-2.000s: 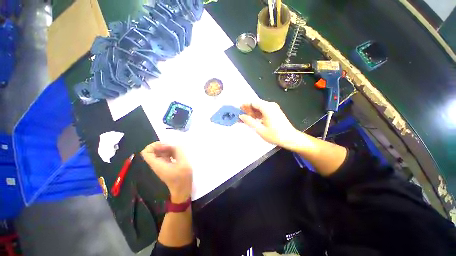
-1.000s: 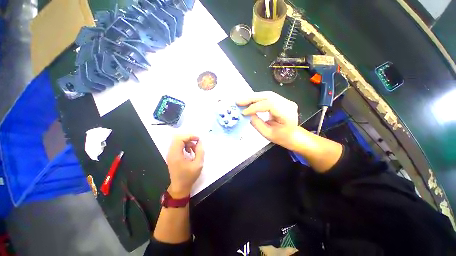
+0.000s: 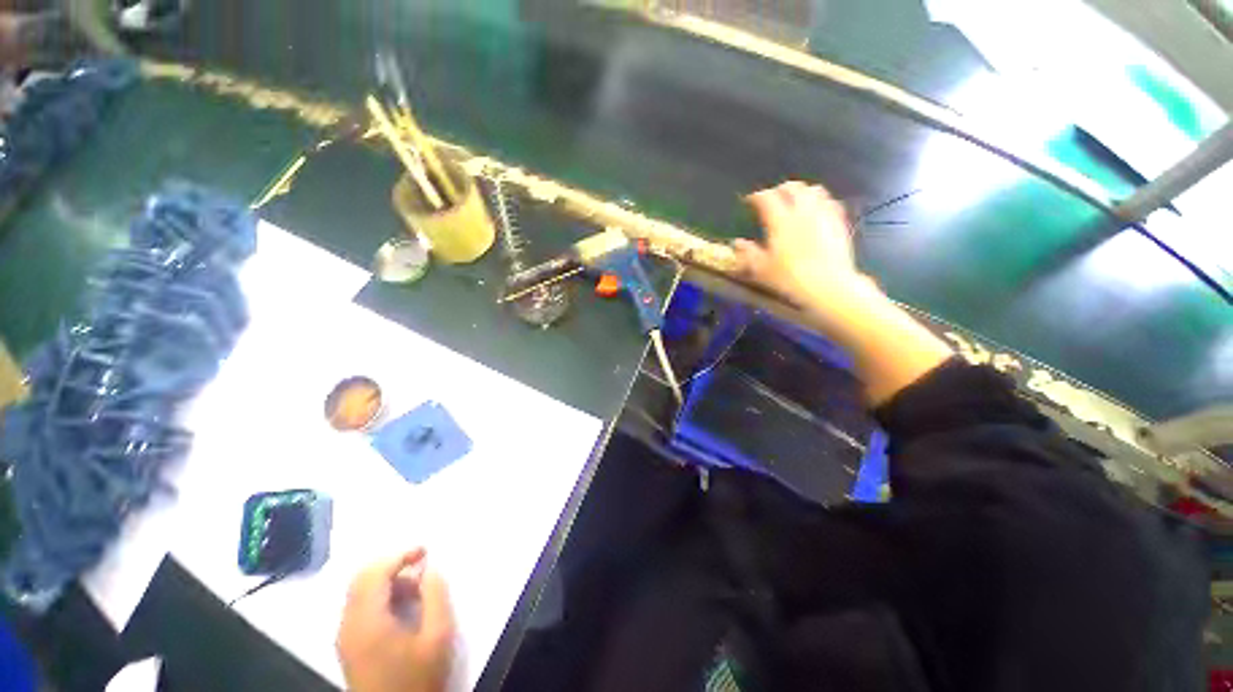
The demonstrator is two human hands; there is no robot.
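A flat blue-grey cover plate [image 3: 440, 457] lies on the white paper beside a small round tin [image 3: 354, 404] with golden-brown contents. A dark square housing with a circuit board [image 3: 281, 533] lies nearer the left, a thin dark lead at its lower edge. My left hand [image 3: 395, 629] is over the paper at the bottom, fingers curled together; whether they pinch something tiny is unclear. My right hand [image 3: 807, 246] reaches out over the conveyor edge, blurred. Thin dark lines show beside its fingers; whether it holds anything is unclear.
Many blue-grey plates [image 3: 129, 365] are piled at the left. A brush pot [image 3: 453, 216], a round shallow lid [image 3: 400, 260], an iron stand [image 3: 542, 303] and a soldering gun [image 3: 636, 285] stand along the worn conveyor edge [image 3: 582, 207]. White tissue [image 3: 135, 676] shows at bottom left.
The view has turned right. My right hand has let go of the cover plate, now lying on the paper near the tin, and has moved out to the conveyor. My left hand stays over the paper.
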